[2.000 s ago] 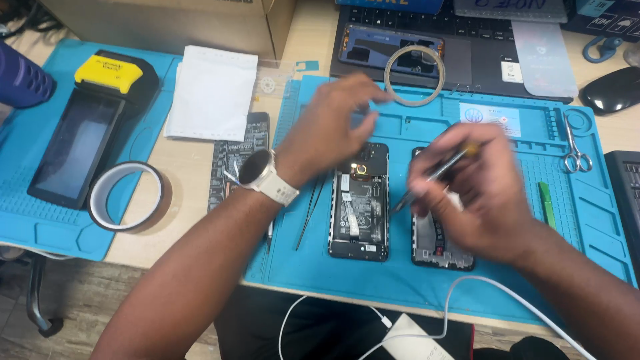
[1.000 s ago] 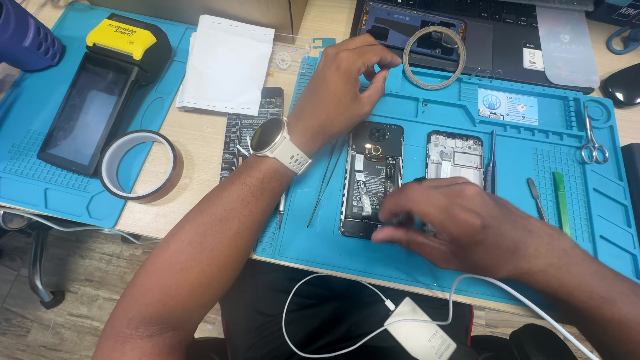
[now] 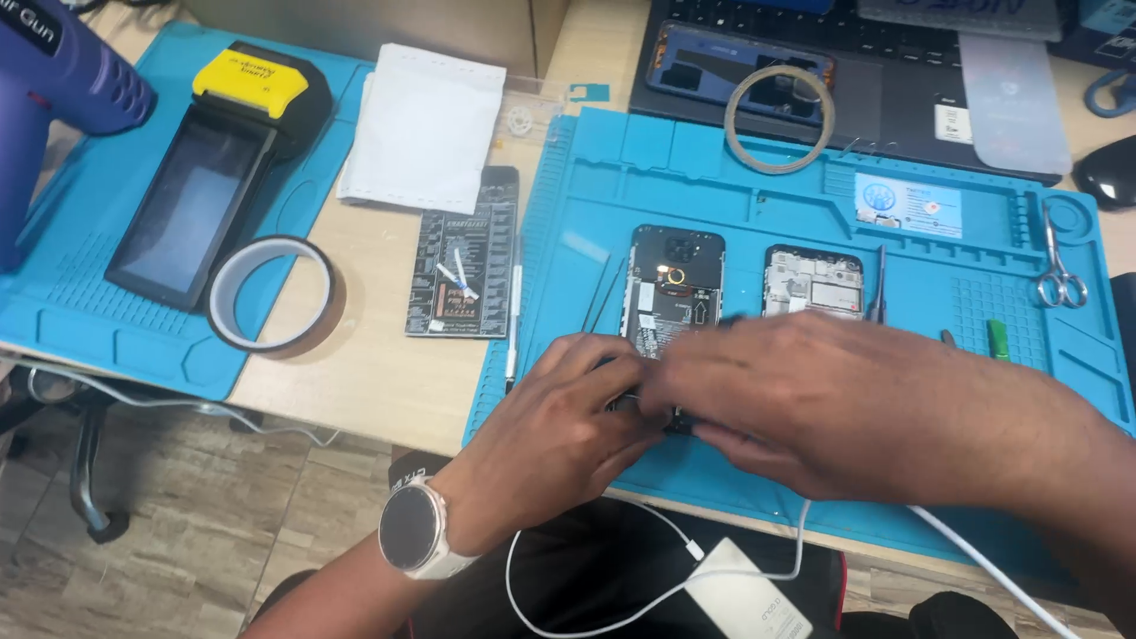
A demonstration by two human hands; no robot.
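Observation:
An opened smartphone (image 3: 679, 266) with its battery exposed lies on the blue silicone repair mat (image 3: 550, 275). My left hand (image 3: 572, 413), with a watch on its wrist, has its fingers at the phone's lower left edge. My right hand (image 3: 781, 399) reaches over the lower part of the phone, its fingertips meeting those of the left. What lies between the fingers is hidden, so I cannot tell whether either hand grips something. A second opened phone (image 3: 814, 280) lies to the right, partly behind my right hand. Tweezers (image 3: 603, 293) rest left of the first phone.
Scissors (image 3: 1056, 266), a green pry tool (image 3: 998, 339) and a tape ring (image 3: 781, 120) lie on or over the mat. A laptop (image 3: 896, 98) stands behind. To the left are a tape roll (image 3: 271, 293), a card terminal (image 3: 195, 195) and a heat gun (image 3: 62, 115). A white cable (image 3: 621, 621) hangs in front.
My left hand has come down from the mat's upper part to the phone's lower edge. The right hand held a slim tool two seconds ago; a slim tool now lies right of the second phone.

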